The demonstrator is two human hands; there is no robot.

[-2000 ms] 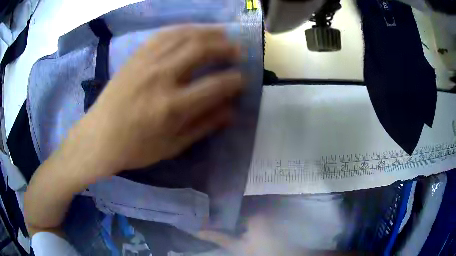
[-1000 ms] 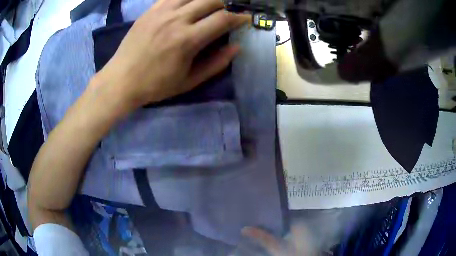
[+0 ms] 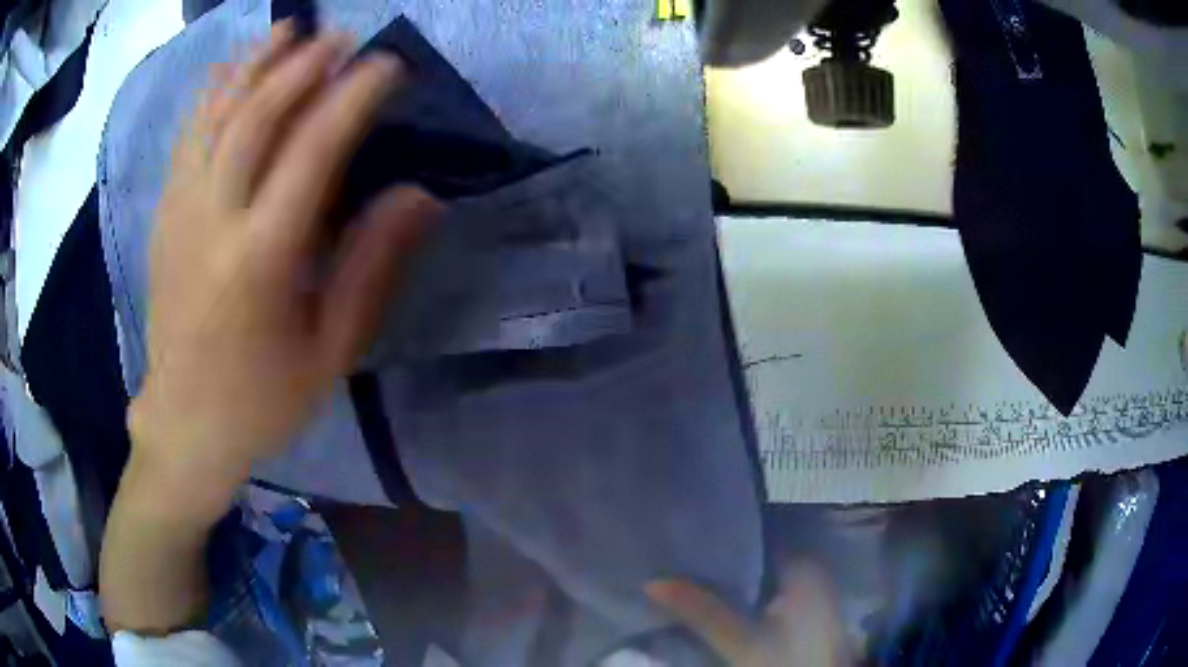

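Note:
A grey-blue fabric panel (image 3: 573,430) lies on the table left of the machine and hangs over its front edge. A dark pocket piece (image 3: 437,98) with a stitched grey-blue band (image 3: 560,287) lies on it, its dark cloth folded up to a corner. My left hand (image 3: 261,235), blurred, is over the left part of the pocket piece with fingers apart; whether it touches the cloth is unclear. My right hand (image 3: 769,625), blurred and cut off by the bottom edge, is at the panel's lower corner; its grip cannot be made out.
A ridged dark knob (image 3: 849,97) hangs from the machine at the top. A dark pointed piece (image 3: 1049,222) lies at the right. A printed scale (image 3: 912,437) runs along the white table's front edge. Blue baskets (image 3: 1042,573) are below. Dark and grey cloth lies at the far left.
My left hand has moved left, away from the panel's right edge, and the pocket piece's dark cloth is now folded up. My right hand has shifted slightly right. The machine part covering the knob has cleared.

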